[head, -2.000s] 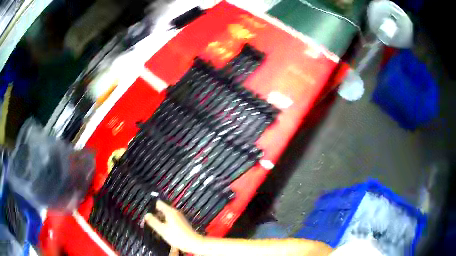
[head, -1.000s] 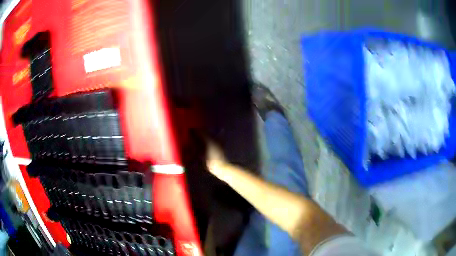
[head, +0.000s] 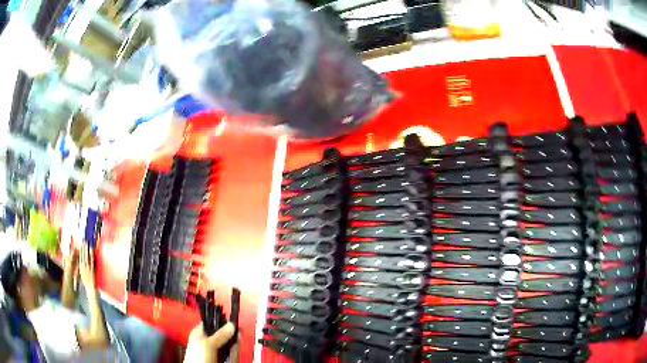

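My left hand (head: 207,344) is at the bottom edge, left of centre, cut off by the frame. It holds several slim black handle housings (head: 213,312) that point upward above the red bench surface (head: 241,234). To its right, many black handle housings (head: 454,271) lie side by side in overlapping columns, their round heads forming chain-like lines. A smaller group of dark handle housings (head: 170,227) lies to the upper left of the hand. The image is blurred, so finger detail is unclear. My right hand is not visible.
A bulging clear-grey plastic bag of dark parts (head: 284,67) lies at the back of the bench. A person (head: 53,319) sits at the lower left, arms at the bench. Dark boxes and an orange item (head: 474,21) stand along the back edge.
The view has swung left from the floor, blue crate and bench end to the bag and neighbouring worker. The right arm has left the picture; my left hand with housings has appeared.
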